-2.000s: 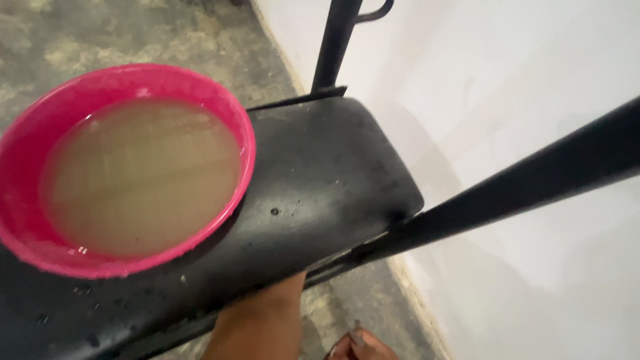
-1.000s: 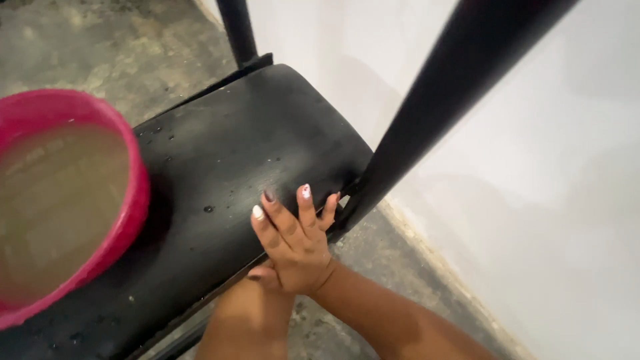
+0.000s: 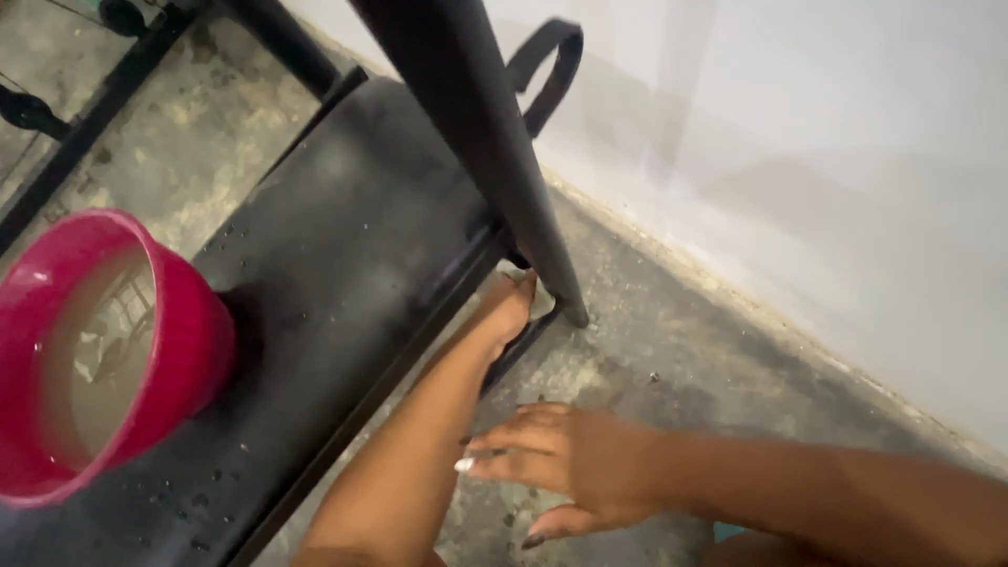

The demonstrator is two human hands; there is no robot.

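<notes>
My left hand (image 3: 512,307) reaches in low beneath the edge of the black seat (image 3: 339,236), at the foot of a black metal post (image 3: 488,150). It grips what looks like a pale cloth (image 3: 542,303); the fingertips are partly hidden by the post. Over the floor, to the right of my left forearm, my right hand (image 3: 551,465) has its fingers apart and holds nothing. On the seat at the left stands a pink plastic tub (image 3: 189,339) with cloudy water (image 3: 110,354). Water drops dot the seat around it.
A white wall (image 3: 756,157) rises along the right side, meeting the grey concrete floor (image 3: 693,402). A curved black metal piece (image 3: 563,71) juts from the post towards the wall. Another black metal frame (image 3: 102,118) lies at the upper left.
My right hand has left the seat's edge and is now over the floor. My left hand, hidden under the seat before, now shows by the post. The view has shifted.
</notes>
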